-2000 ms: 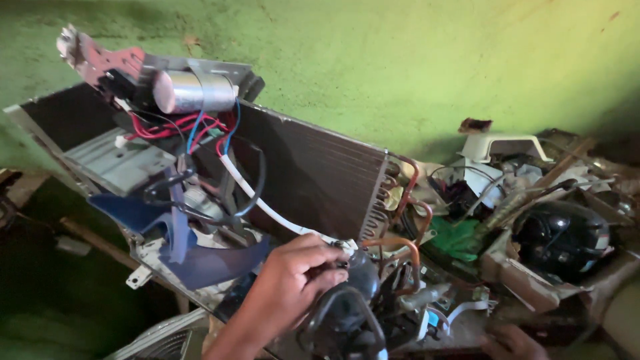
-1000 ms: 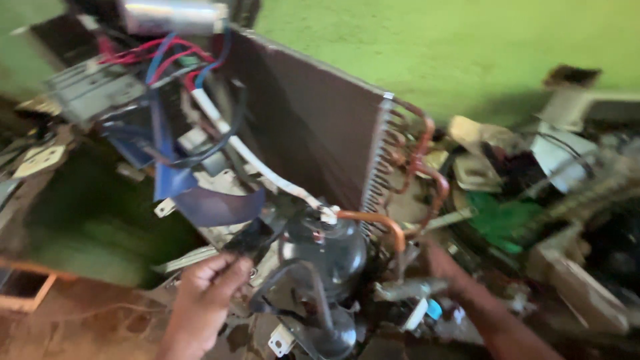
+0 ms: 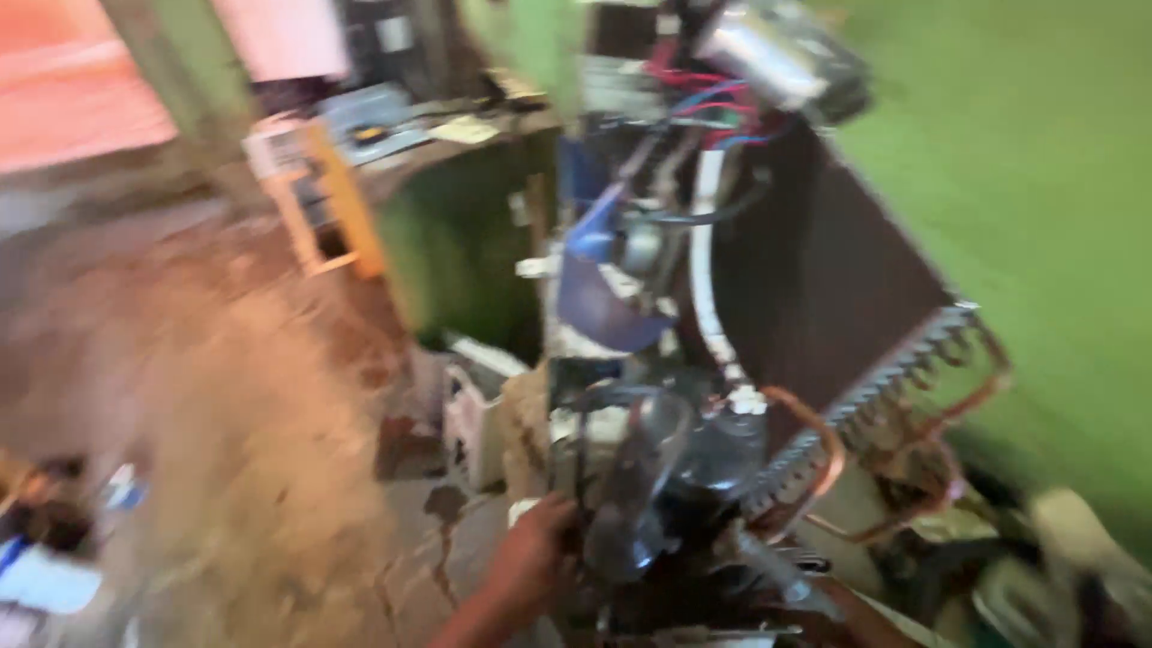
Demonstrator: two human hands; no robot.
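Note:
An opened air-conditioner outdoor unit stands by the green wall, its finned condenser coil [image 3: 837, 261] tilted. My left hand [image 3: 531, 553] is at the unit's lower left edge, beside the black compressor parts [image 3: 630, 504]; blur hides its fingertips and whether it holds something. My right forearm [image 3: 864, 612] reaches in at the bottom right, its hand hidden behind or among the parts near the copper pipes [image 3: 823, 441]. A white sleeved cable [image 3: 706, 261] runs down to the compressor top [image 3: 724, 441]. Above are a silver capacitor [image 3: 765, 54], red and blue wires and a blue fan blade [image 3: 603, 297].
An orange frame [image 3: 346, 207] and a grey tray [image 3: 369, 121] lie at the upper left. Below them is a dark green round container [image 3: 468, 234]. Brown ground [image 3: 270, 432] with scattered scraps spreads left. Blurred clutter lies at the lower right.
The view has swung far to the left. My left hand, at the compressor top two seconds ago, moved to the unit's lower front by one second ago.

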